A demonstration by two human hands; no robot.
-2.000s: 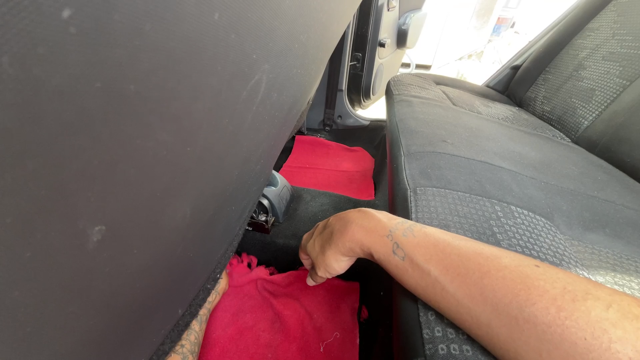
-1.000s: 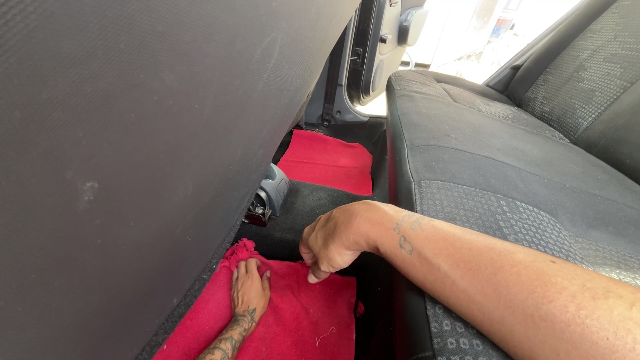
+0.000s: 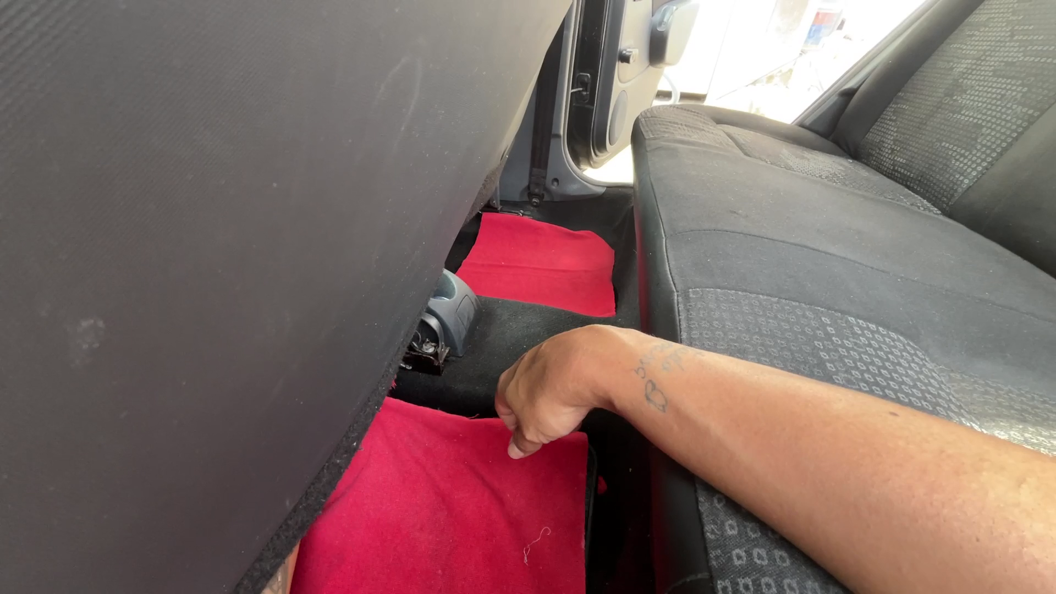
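A red cloth (image 3: 445,495) lies over the near rear footwell, with a loose pale thread on it. My right hand (image 3: 549,392) pinches its far edge near the right corner, thumb on top. Of my left arm only a sliver (image 3: 285,573) shows at the bottom, beside the front seat's back; the hand itself is hidden. Farther off, a second red cloth (image 3: 540,264) lies on the far footwell floor. Between the two cloths runs the black carpeted floor hump (image 3: 516,334).
A front seat's back (image 3: 231,206) fills the left. The rear bench seat (image 3: 792,223) bounds the right. A grey plastic console end (image 3: 454,309) with an exposed metal bracket (image 3: 426,342) stands by the hump. Beyond, a car door (image 3: 619,82) stands ajar.
My left hand, on top of the near cloth a second ago, has moved out of sight. The cloth's bunched far left edge now lies flatter. My right hand stays at the far edge.
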